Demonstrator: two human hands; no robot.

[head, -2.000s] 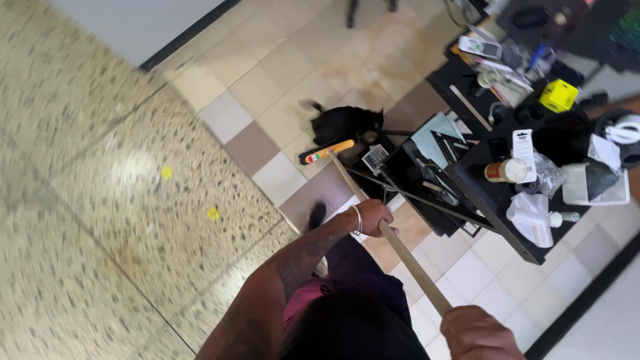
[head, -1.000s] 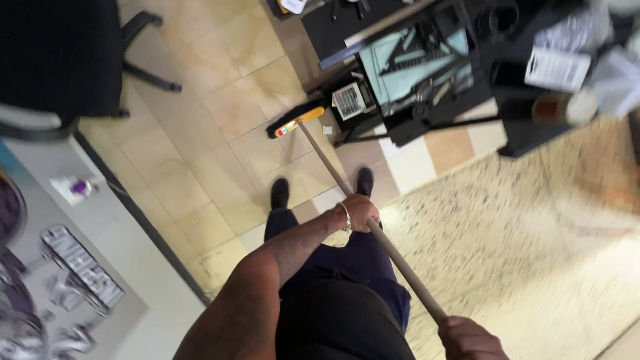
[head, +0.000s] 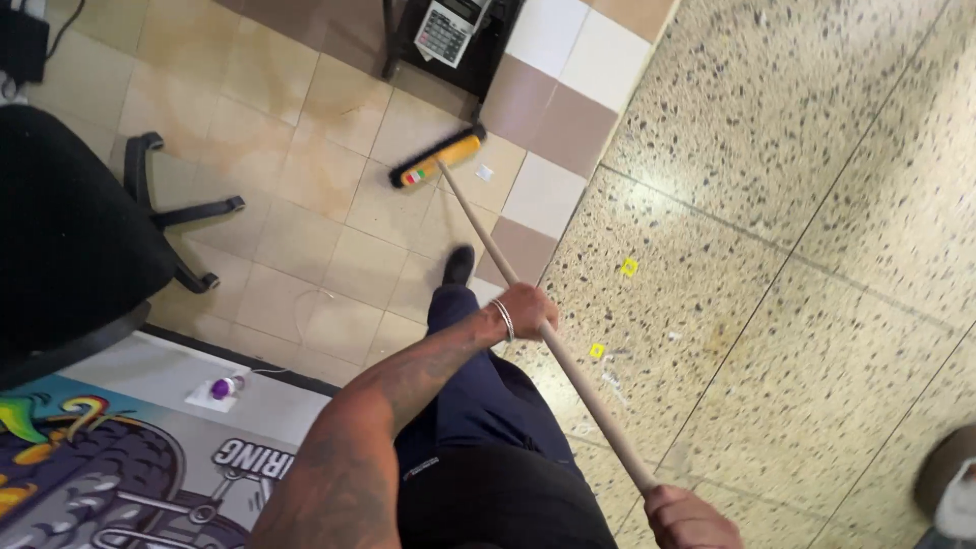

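My left hand, with bracelets at its wrist, is closed around the middle of a wooden broom handle. Lower right, my right hand grips the handle's upper end. The handle slants up and left to the orange broom head, whose dark bristles touch or nearly touch the beige tiles. A small white scrap lies on the tiles just right of the head.
A black swivel chair stands at left. Above the broom is a black shelf unit holding a calculator. A painted wall panel with a plug borders the lower left. Yellow marks dot the speckled floor. Someone's shoe shows at right.
The view has turned and shifted greatly. Both hands still hold the broom handle. The black animal seen beside the broom two seconds ago is out of view.
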